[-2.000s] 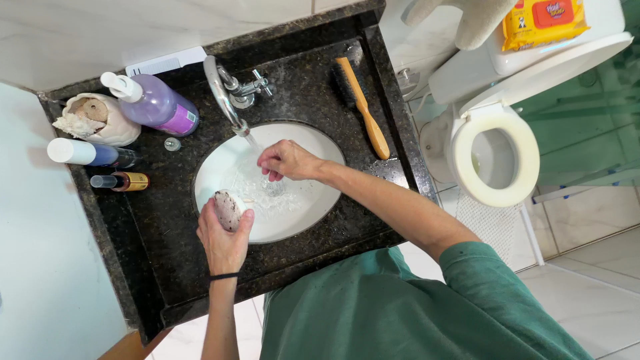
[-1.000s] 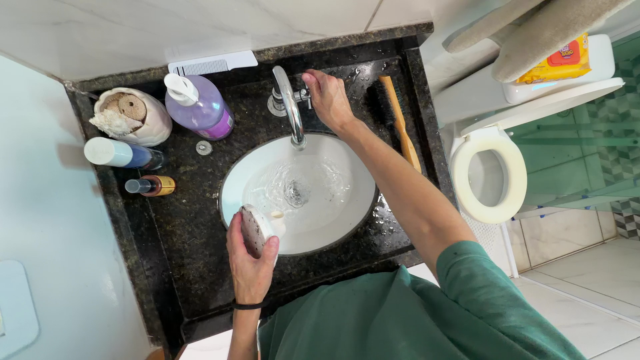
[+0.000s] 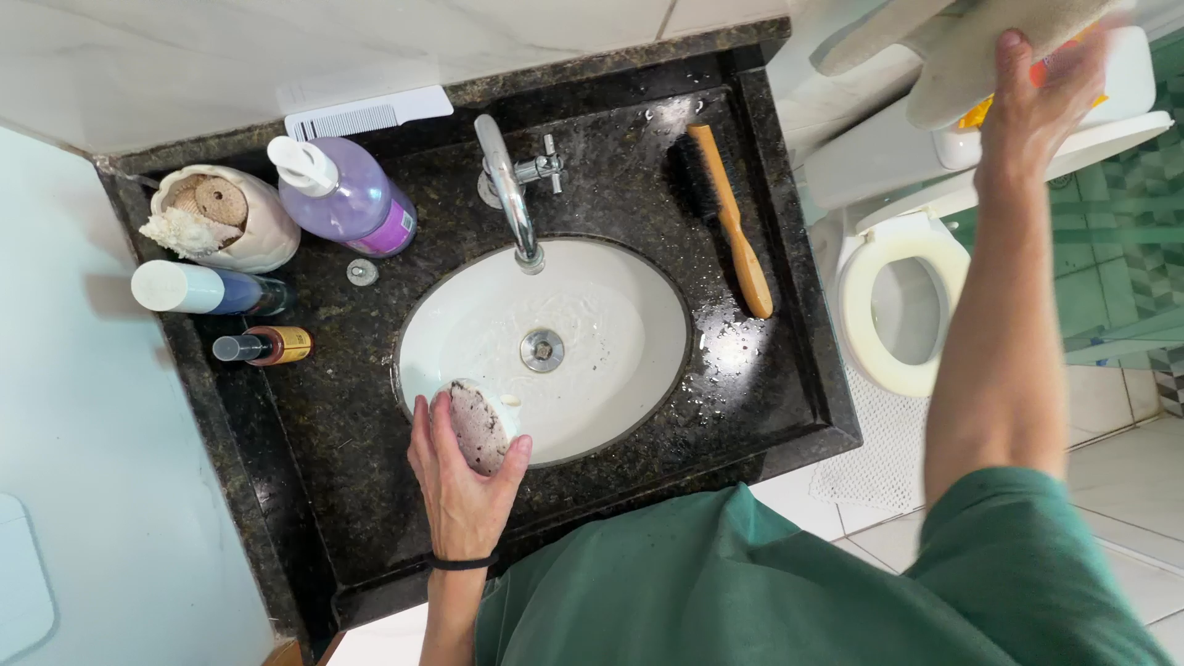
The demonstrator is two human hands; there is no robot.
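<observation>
My left hand (image 3: 467, 486), with a black band at the wrist, grips an oval, speckled object like a pumice stone (image 3: 479, 427) over the near-left rim of the white sink basin (image 3: 629, 314). At the upper right, my right hand (image 3: 1045, 111) touches a hanging beige towel (image 3: 971, 55); thumb and fingers are spread on its cloth, some blurred. Over the basin's back edge stands a chrome faucet (image 3: 509, 185), with its cross handle (image 3: 546, 169) beside it. No stream falls from the spout; a little water lies around the metal drain (image 3: 542, 351).
A wooden-handled brush (image 3: 735, 240) lies right of the basin on the wet dark stone counter (image 3: 370, 518). To the left stand a purple pump bottle (image 3: 347, 199), a shell-filled pot (image 3: 268, 227), two small bottles and a comb (image 3: 370, 113). Beyond the counter is a toilet (image 3: 856, 324).
My right hand has moved from over the basin to the faucet handle, then right to the towel. The stream from the spout has stopped. My left hand still holds the speckled object.
</observation>
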